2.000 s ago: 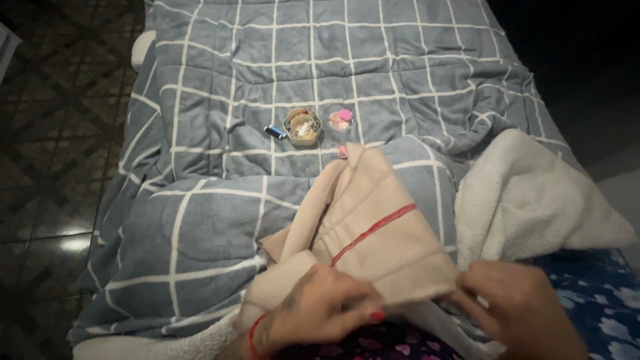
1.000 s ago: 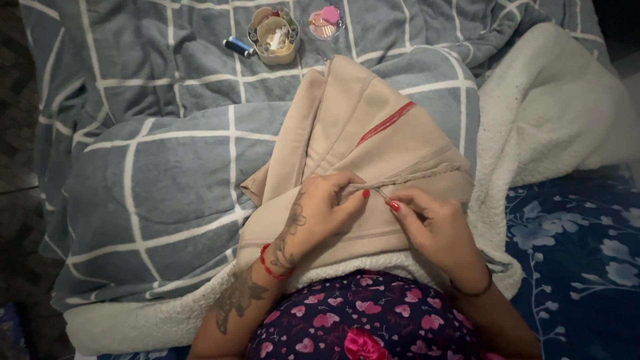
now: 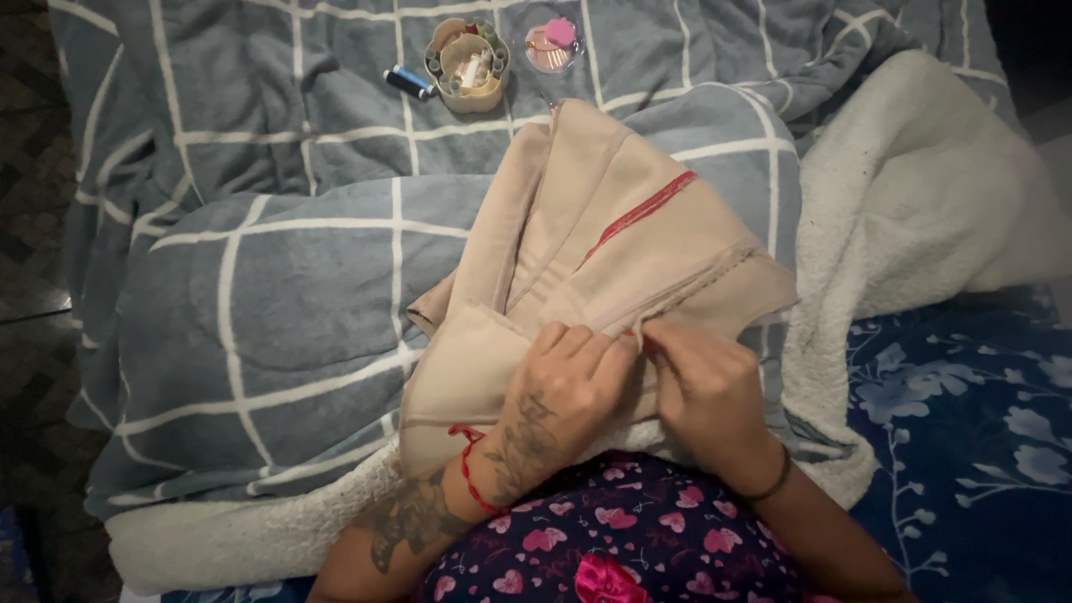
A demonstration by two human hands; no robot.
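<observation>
A beige fabric garment (image 3: 586, 193) with sewn seams and a red strip (image 3: 641, 215) lies over my lap. My left hand (image 3: 569, 389), with a red cord bracelet (image 3: 471, 473) on its wrist, pinches the cloth at a seam edge. Close beside it, my right hand (image 3: 712, 394) pinches the same edge between thumb and finger. A darker stitched line runs from the fingers toward the garment's right corner. Whether a needle is held cannot be seen.
Past the garment, a round container (image 3: 469, 71) of thread spools and small items rests on the grey checked blanket (image 3: 318, 293). Blue and black thread spools (image 3: 409, 82) lie left of it, a clear case (image 3: 553, 43) with a pink piece right. White fleece (image 3: 921, 193) bunches at right.
Both hands have come together at the seam since two seconds ago, when they were apart on the cloth. The garment now lies more spread out. The view has shifted.
</observation>
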